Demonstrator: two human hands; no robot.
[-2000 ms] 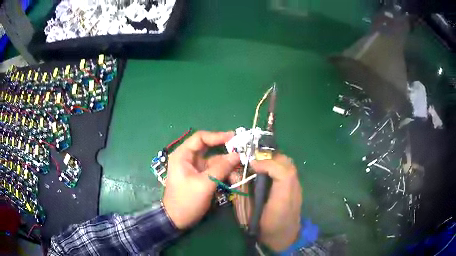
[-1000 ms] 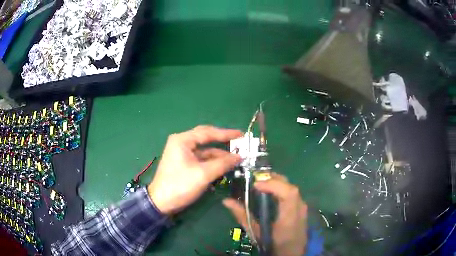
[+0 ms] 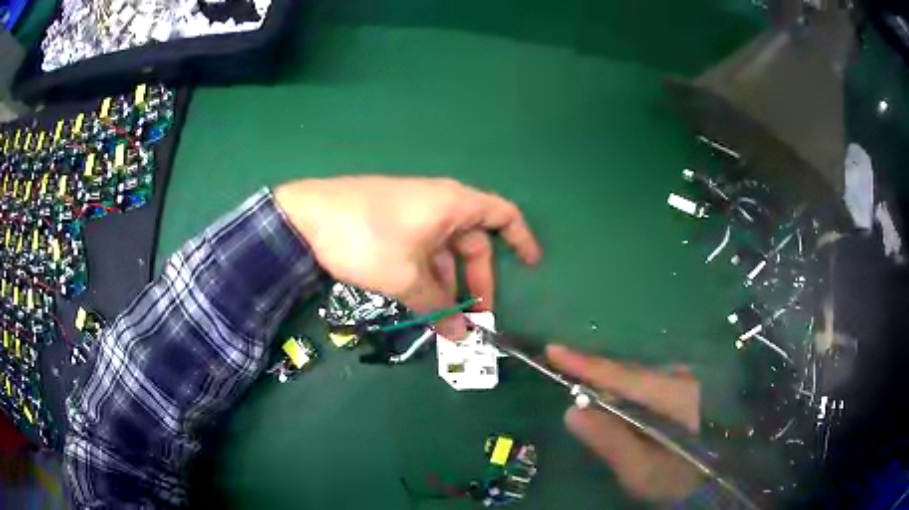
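A squarish white housing (image 3: 468,361) is at centre. My left hand (image 3: 409,234) reaches over it, its thumb and a finger pinching the top edge, the index finger stretched out. A green lead (image 3: 429,315) passes by these fingertips, with a white lead (image 3: 414,344) beside it. My right hand (image 3: 638,408) is blurred and holds the soldering iron, with its thin pale tube (image 3: 638,423) running up-left towards the housing's upper edge. The iron's dark handle is hard to make out. A circuit board (image 3: 359,307) lies partly under my left hand.
Loose boards with yellow blocks lie below the housing (image 3: 501,453) and left of it (image 3: 296,352). A black mat (image 3: 130,254) with rows of boards is at left. A black tray (image 3: 159,75) of white pieces is upper left. Scrap leads (image 3: 762,269) and a grey-brown cone (image 3: 782,95) are at right.
The housing is now lower, with my left hand arched over it from above. My right hand has moved right, and the iron now slants up-left instead of standing upright.
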